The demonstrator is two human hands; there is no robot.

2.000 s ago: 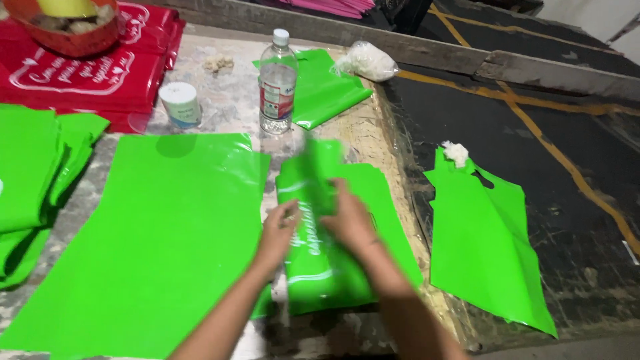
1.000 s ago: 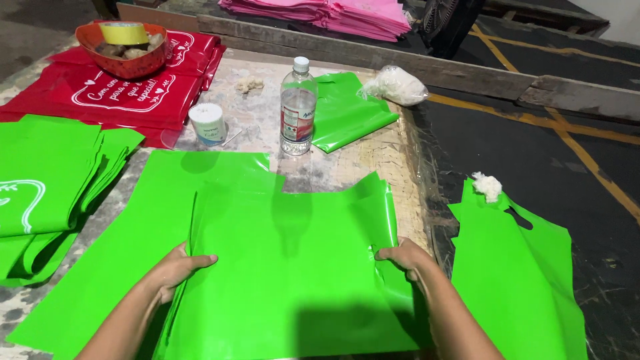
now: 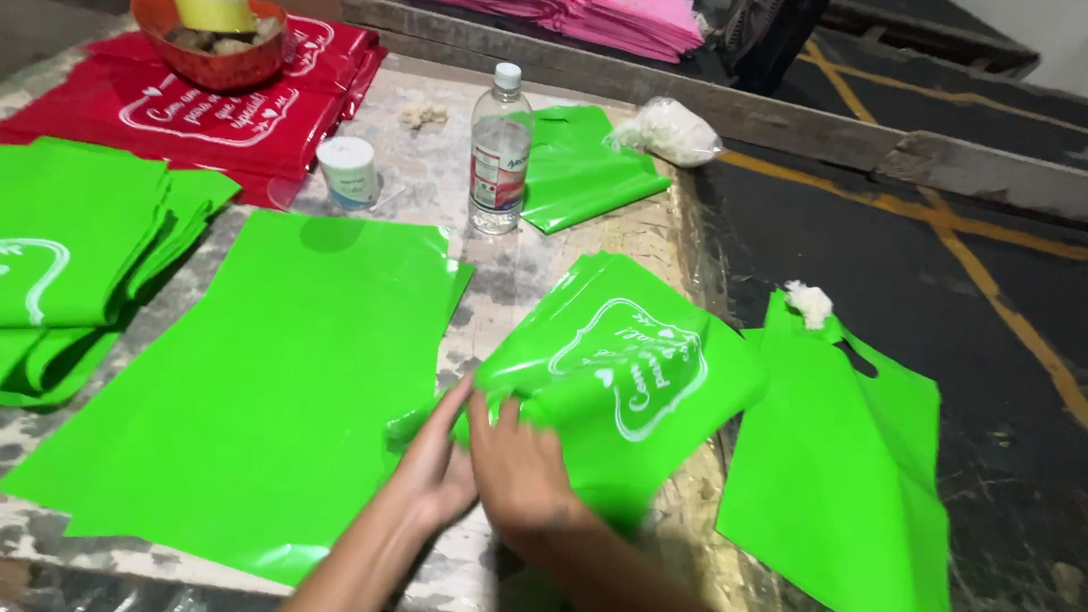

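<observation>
My left hand (image 3: 438,472) grips the near left end of a green printed plastic bag (image 3: 646,365), which lies turned at a slant with its white print facing up. My right hand (image 3: 518,463) is right beside it, pressed on the same end of the bag, its fingers blurred; whether it grips is unclear. Plain green bags (image 3: 297,365) lie flat to the left of my hands. To the right, another green bag with a handle hole (image 3: 850,459) has a tuft of white cotton (image 3: 809,306) on its top edge. A clear plastic bottle (image 3: 500,157) stands beyond my hands.
A white lidded jar (image 3: 348,174) stands left of the bottle. Farther back are red printed bags (image 3: 212,110) under an orange bowl (image 3: 212,55), a folded green bag (image 3: 586,166) and a bag of white material (image 3: 667,132). Folded green bags (image 3: 68,255) lie far left; a wooden beam (image 3: 765,119) crosses behind.
A second ago my hands were apart at both sides of a wide green sheet. Now they are together at one end of the bag, which is turned, with its print showing.
</observation>
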